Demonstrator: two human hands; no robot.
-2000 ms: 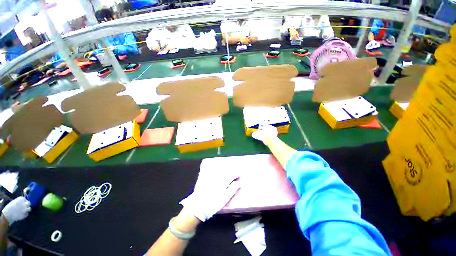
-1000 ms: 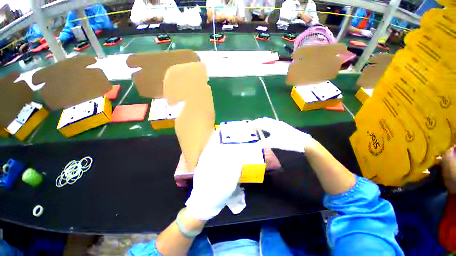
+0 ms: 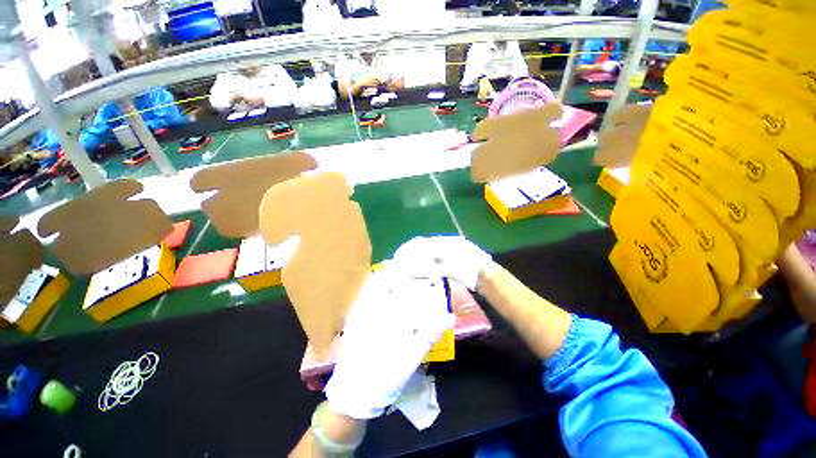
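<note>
An open yellow carton [image 3: 439, 347] lies on the pink slab [image 3: 471, 315], its plain brown lid [image 3: 318, 250] standing up on the left. My left hand [image 3: 385, 335], in a white glove, lies over the left and middle of the carton and hides most of its inside. My right hand [image 3: 452, 259], also gloved, is bent over the carton's far side, its fingertips close to my left fingers. The gloves blend with the white contents, so what the fingers grip cannot be told. A crumpled white piece [image 3: 418, 400] lies at the slab's near edge.
Open cartons with white inserts stand along the green belt [image 3: 403, 210], one at the right [image 3: 528, 192]. A red-orange pad [image 3: 204, 268] lies on the belt. Yellow flat cartons [image 3: 707, 179] are stacked at the right. Rubber bands [image 3: 128, 380] and a green roll [image 3: 58, 396] lie at the left.
The carton went from the belt onto the slab between the first two frames. Since then my right hand has moved in over it, beside my left. The view has shifted.
</note>
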